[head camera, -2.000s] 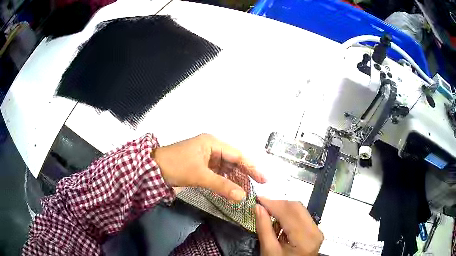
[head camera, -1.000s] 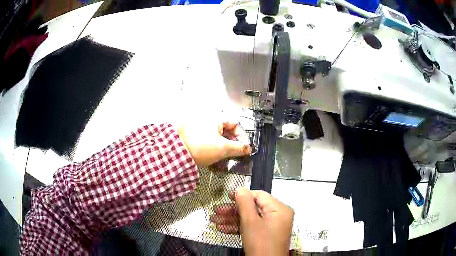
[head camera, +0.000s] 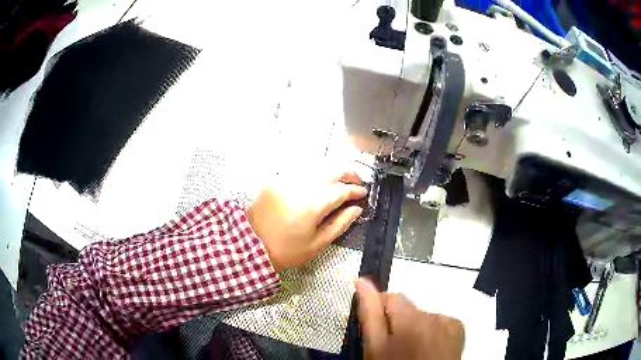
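Observation:
A single mesh panel (head camera: 309, 302) lies on the white table left of the needle, its right edge along a black fabric strip (head camera: 382, 235). The strip runs from under the presser foot (head camera: 391, 163) towards the front edge. My left hand (head camera: 309, 218) lies on the mesh just left of the foot, fingertips beside the strip. My right hand (head camera: 408, 320) is at the near end, thumb and finger pinching the strip and mesh edge; it is slightly blurred. The exact grip is partly hidden by the fingers.
A stack of mesh panels (head camera: 95, 102) lies at the left. The white sewing machine head (head camera: 520, 105) stands at the upper right. Cut black strips (head camera: 531, 267) hang right of the needle, with blue-handled snips (head camera: 581, 301) and a slim metal tool (head camera: 598, 299) beyond them.
The hands moved from handling the mesh before the machine to the strip at the foot. The mesh now lies flatter beside the strip, and my right hand is lower. The camera view has shifted.

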